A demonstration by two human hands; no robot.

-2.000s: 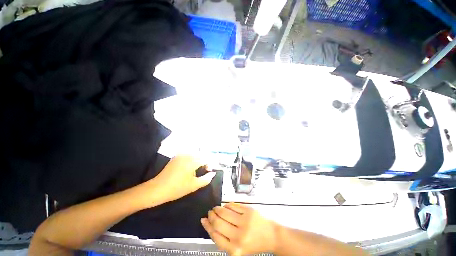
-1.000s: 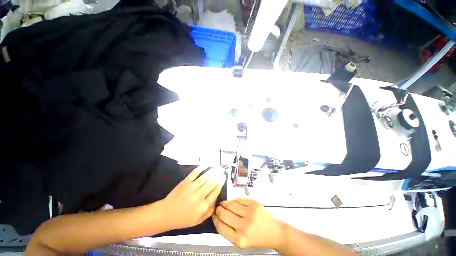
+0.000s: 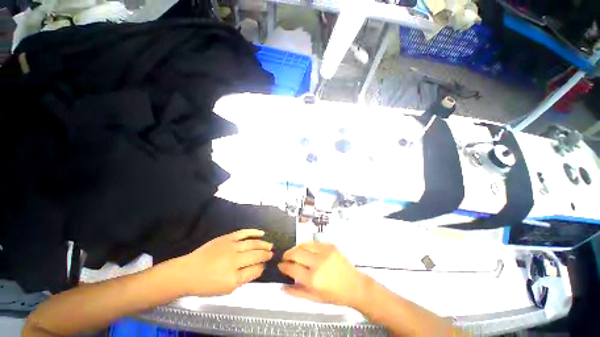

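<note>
A large black garment [image 3: 125, 145] lies heaped on the left of the white machine table. Its flat black edge part [image 3: 263, 224] reaches right to the presser foot and needle area [image 3: 306, 207]. My left hand [image 3: 227, 263] lies flat on this cloth with fingers slightly apart, pointing right. My right hand [image 3: 322, 271] is at the cloth's right edge, its fingertips on the edge just in front of the presser foot. Whether they pinch the cloth is unclear. The white lockstitch sewing machine [image 3: 375, 148] is overexposed, so the needle is hard to make out.
Two black strips [image 3: 442, 168] drape over the machine head, with a thread cone [image 3: 445, 105] behind. A blue crate [image 3: 283, 69] stands behind the table; another blue basket [image 3: 447, 47] is farther back. A measuring strip [image 3: 263, 322] runs along the front edge.
My left hand has moved back from the presser foot, down and left, and lies flatter on the cloth. My right hand has shifted slightly up. The view has shifted a little.
</note>
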